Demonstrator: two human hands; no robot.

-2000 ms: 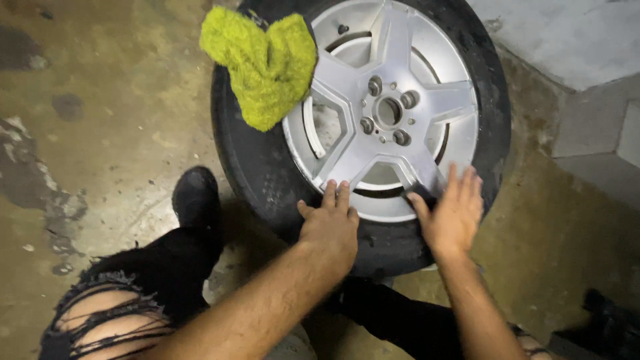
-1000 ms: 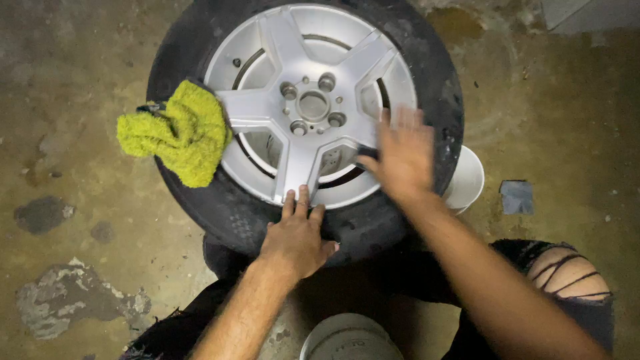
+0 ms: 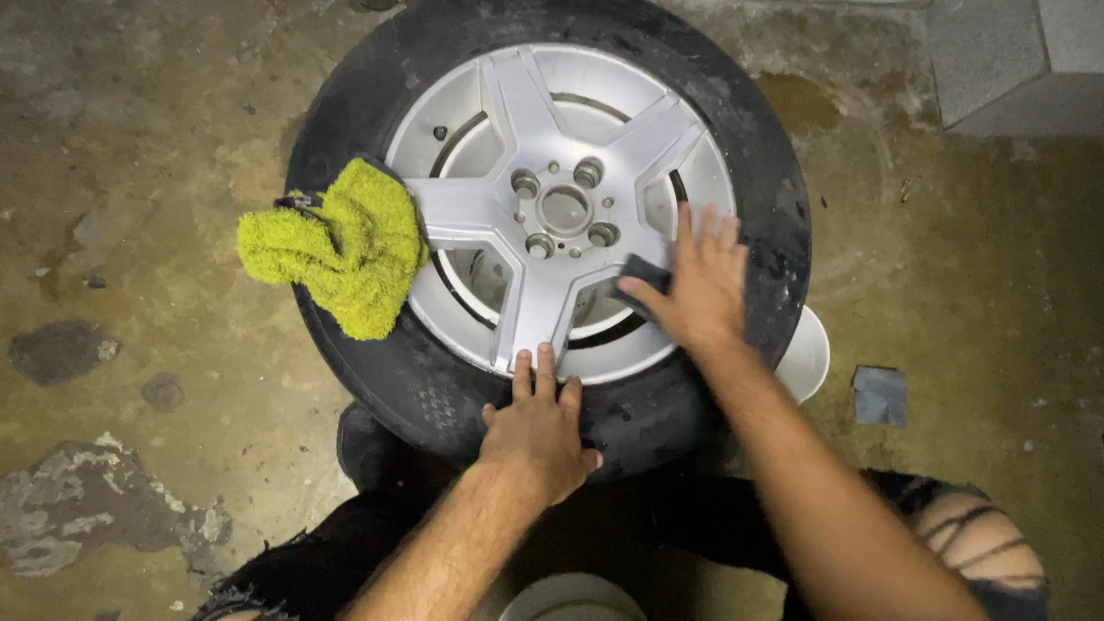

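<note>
A silver five-spoke alloy wheel (image 3: 552, 293) lies face up inside its black rubber tire (image 3: 763, 172). My left hand (image 3: 535, 431) rests spread on the tire's near sidewall, its fingertips touching the rim by the near spoke. Under the thumb of my right hand (image 3: 709, 285) is a dark piece of sandpaper (image 3: 642, 283), pressed flat on the lower right spoke; that hand is blurred. A yellow-green microfiber cloth (image 3: 366, 250) lies bunched over the left edge of rim and tire. Bolt holes surround the wheel's centre bore.
A white bucket (image 3: 804, 354) shows from beneath the tire at right. Another pale round bucket or lid (image 3: 573, 599) sits at the bottom between my legs. A grey square of sandpaper (image 3: 880, 396) lies on the stained concrete floor. Grey blocks (image 3: 987, 65) stand at the top right.
My right hand has moved up from the near right part of the rim onto the lower right spoke. My left hand stays at the near edge. The view has shifted.
</note>
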